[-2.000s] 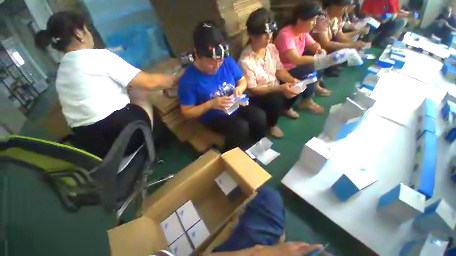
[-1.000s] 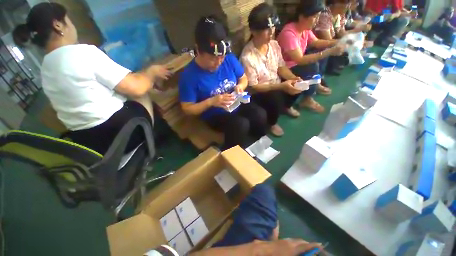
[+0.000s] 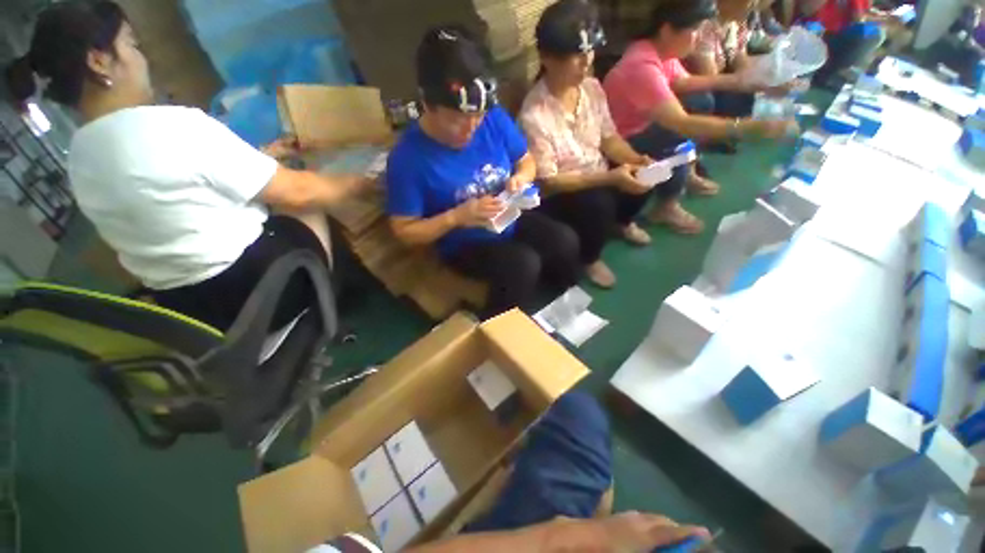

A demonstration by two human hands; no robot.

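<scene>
My left hand (image 3: pixel 637 533) is at the bottom edge, cut off by it, with the forearm reaching in from the lower left. Its fingers are on a small blue piece (image 3: pixel 680 543), of which only the top edge shows. My right hand is out of the picture. An open brown shipping carton (image 3: pixel 373 399) stands beside my knee. Several closed white boxes (image 3: pixel 434 494) lie in its near end, and another white box (image 3: pixel 491 385) is at its far end.
A long white table (image 3: pixel 832 313) on the right bears white-and-blue retail boxes (image 3: pixel 769 387) and a row of long blue boxes (image 3: pixel 927 335). A chair (image 3: pixel 162 356) stands left of the carton. People sit along the table's left side. White sheet-like pieces (image 3: pixel 572 317) lie on the green floor.
The person in white has moved an arm, and a brown cardboard piece now stands up before them. A seated person farther back has shifted a clear bag. My left hand has barely moved.
</scene>
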